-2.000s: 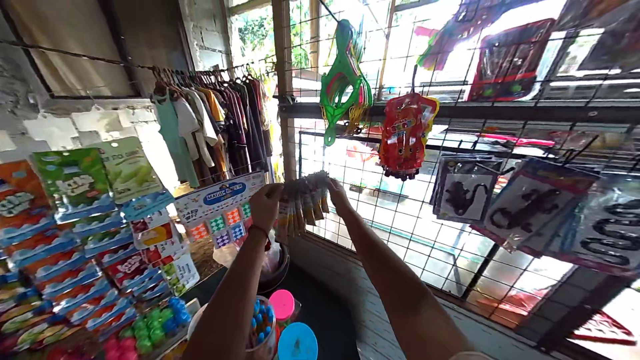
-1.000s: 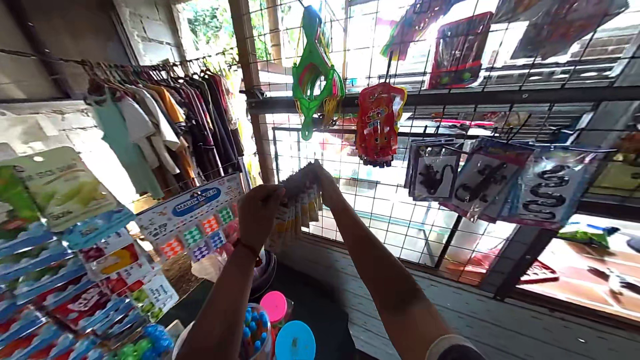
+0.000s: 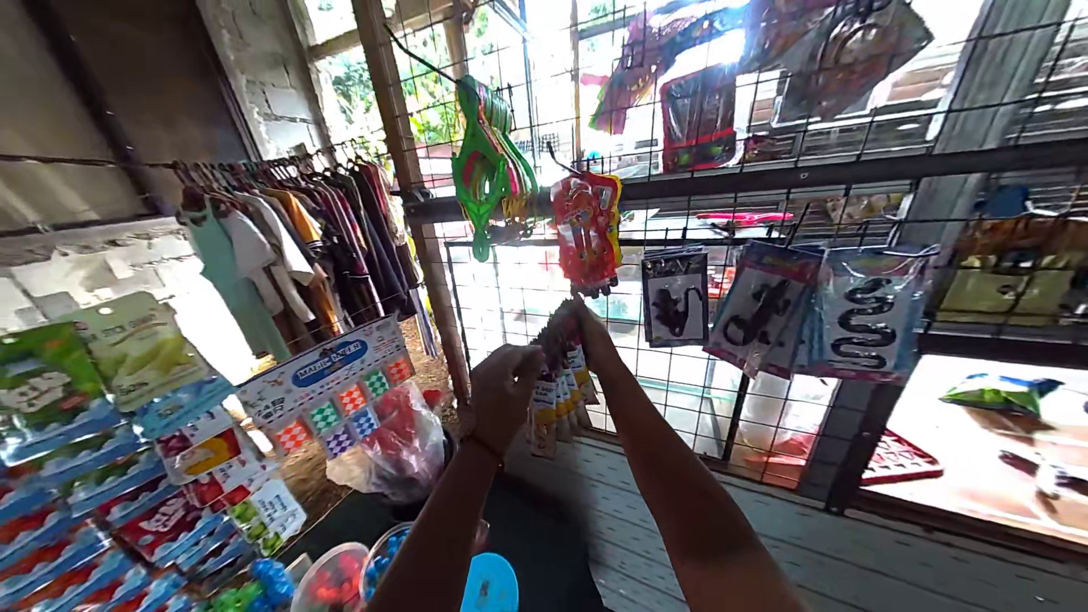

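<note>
A strip of small sachets (image 3: 561, 391) hangs between my two hands, held by its dark upper edge. My left hand (image 3: 503, 387) grips the near end, fingers bent around it. The far end is in my right hand (image 3: 593, 327), which is raised just below red and yellow packaged toys (image 3: 586, 229) on a hook. Green plastic hangers (image 3: 483, 170) hang from another hook, up and to the left of my hands. To the right, a packet with a dark scorpion-like figure (image 3: 676, 299) and a packet with a dark toy snake (image 3: 869, 319) hang on the wire grid.
A black wire grid (image 3: 731, 391) stands ahead, with a dark crossbar (image 3: 816, 176). Clothes on a rail (image 3: 297, 229) hang at the left. Snack packets (image 3: 136, 348) and a card with checkered toys (image 3: 331, 374) are nearer. Below are plastic tubs, one with a blue lid (image 3: 490, 583).
Both hands still hold the sachet strip, which they have kept up before the wire grid. The view has shifted somewhat to the right.
</note>
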